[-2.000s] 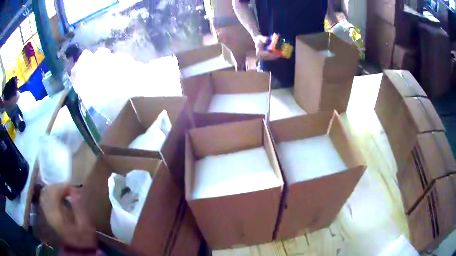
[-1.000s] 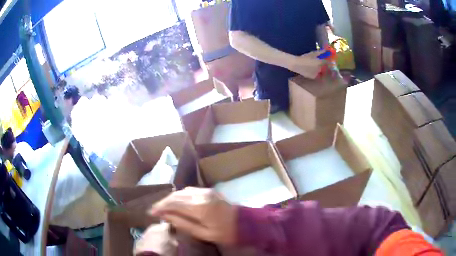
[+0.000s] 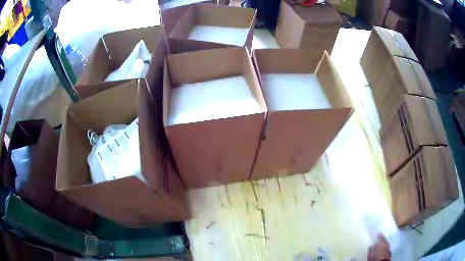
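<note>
My right hand [image 3: 380,250] shows only as a few blurred fingers at the bottom edge, lower right, beside a white sheet-like patch [image 3: 400,242]; whether it grips it is unclear. My left hand is out of the picture. The open carton [image 3: 104,191] at the left holds a white bagged product [image 3: 97,165] with a printed paper [image 3: 116,153] on top. Two open cartons [image 3: 216,153] [image 3: 301,137] stand side by side in the middle, each with a white foam sheet [image 3: 214,99] [image 3: 294,92] inside.
Behind stand an open carton [image 3: 114,46] with a white bag and another [image 3: 219,18] with foam. Closed cartons [image 3: 420,178] line the right side of the tape-covered table [image 3: 244,219]. A low box [image 3: 33,178] and green frame [image 3: 132,245] are at lower left. Small pieces [image 3: 318,255] lie at the bottom edge.
My hands have left the left carton; my right hand now shows at lower right. The printed paper is now visible on the bag. The view has tilted down and the person opposite is mostly cut off.
</note>
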